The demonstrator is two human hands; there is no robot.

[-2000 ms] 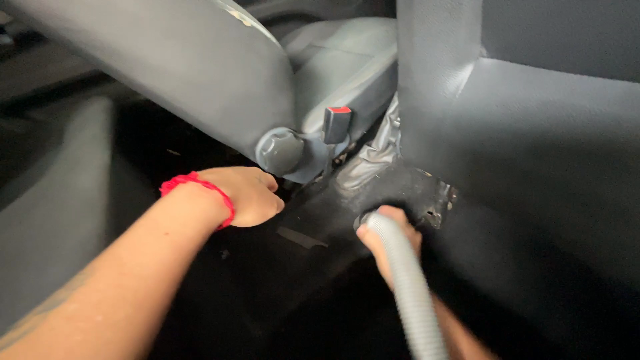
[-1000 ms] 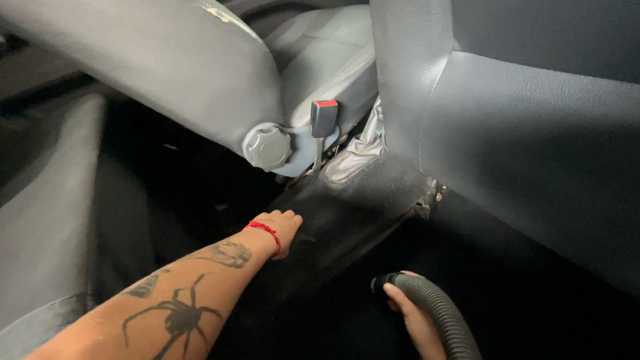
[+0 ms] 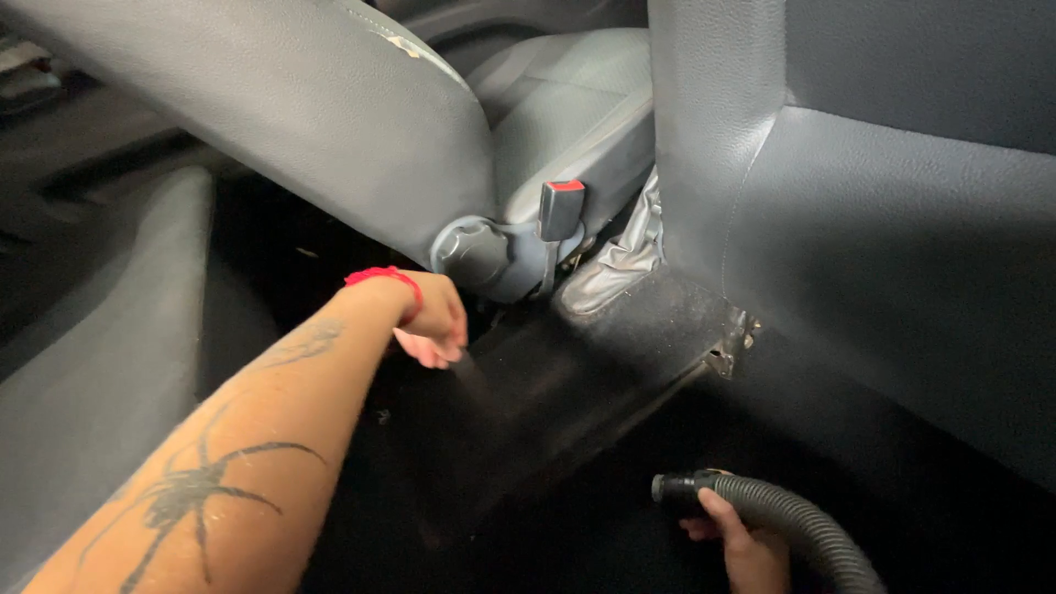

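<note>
My left hand [image 3: 433, 322], with a red cord bracelet at the wrist, hangs over the dark carpeted floor hump just below the seat's recliner knob [image 3: 472, 254]. Its fingers are curled down; a thin blurred thing seems to be at the fingertips, too unclear to name. My right hand [image 3: 738, 532] is lower right, wrapped around the end of a ribbed grey vacuum hose [image 3: 804, 520], whose black open end [image 3: 667, 487] points left over the dark floor. A seat belt buckle [image 3: 563, 210] with a red button stands between the two hands and the front seat cushion.
A grey front seat backrest [image 3: 330, 107] slants across the upper left, its edge torn. Another seat backrest [image 3: 891, 214] fills the right. Between them are a wrinkled handbrake boot [image 3: 615, 272] and a metal seat bracket [image 3: 724, 355]. Small debris [image 3: 383, 417] lies on the dark carpet.
The hose end and my right hand have moved from the floor hump, two seconds ago, down to the lower right. My left hand's fingers now point downward.
</note>
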